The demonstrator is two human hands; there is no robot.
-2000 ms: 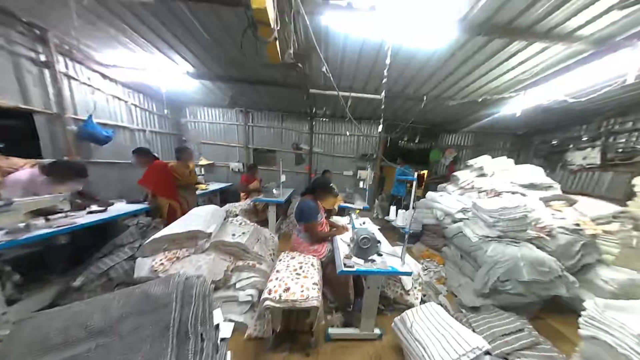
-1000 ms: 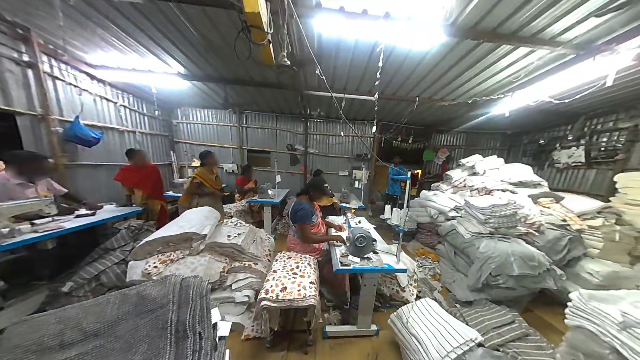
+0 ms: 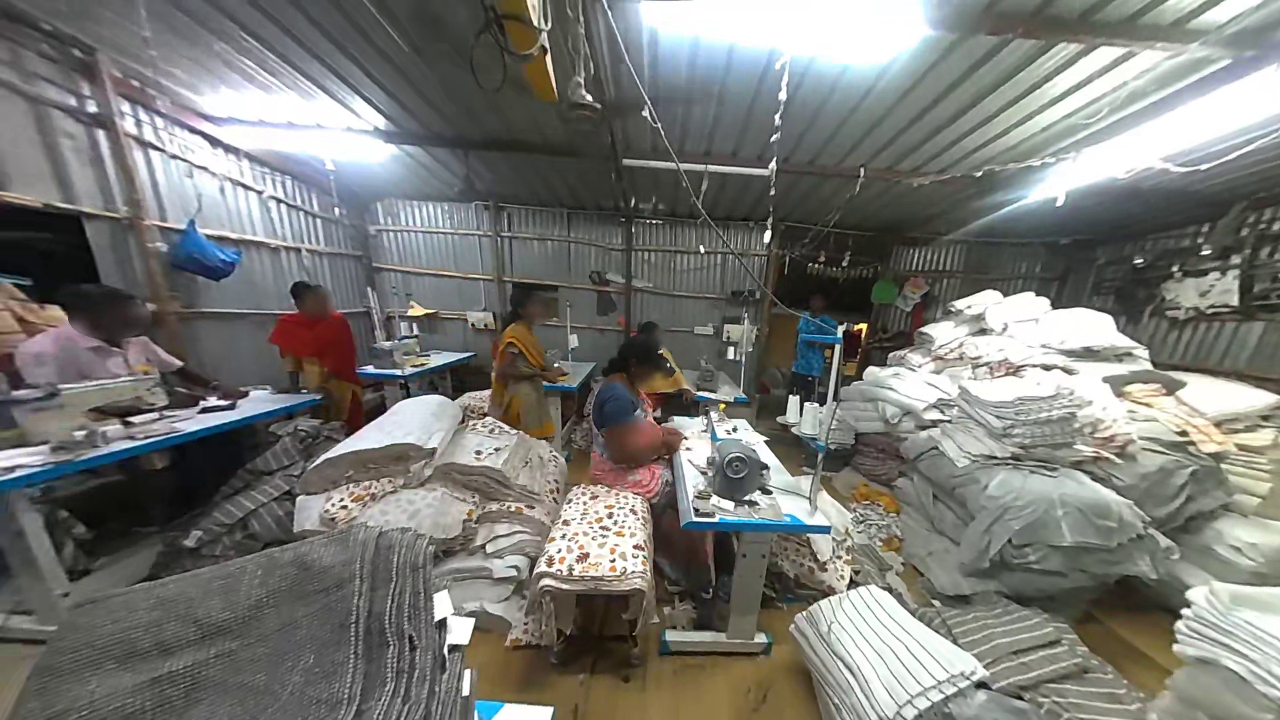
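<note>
Neither my left hand nor my right hand shows in the head view. Nearest at the lower left lies a stack of grey woven cloth (image 3: 250,630) with white tags along its right side. A blue-edged white corner (image 3: 512,710) peeks in at the bottom. In the middle, a seated person works at a sewing machine table (image 3: 760,505) with a round grey motor (image 3: 738,468) on it. Behind that person's seat, a stool bears folded leaf-print cloth (image 3: 600,530). White striped folded cloth (image 3: 885,650) lies at the lower right.
Large piles of folded cloth (image 3: 1040,500) rise on the right, and more cloth bundles (image 3: 390,440) lie left of centre. At the left, a person sits at a blue-edged table (image 3: 250,408). Several people stand or sit farther back. Thread cones (image 3: 808,418) stand beside the middle table.
The standing person in yellow has moved right, from beside the person in red to near the back tables. The seated person's head has turned toward the back.
</note>
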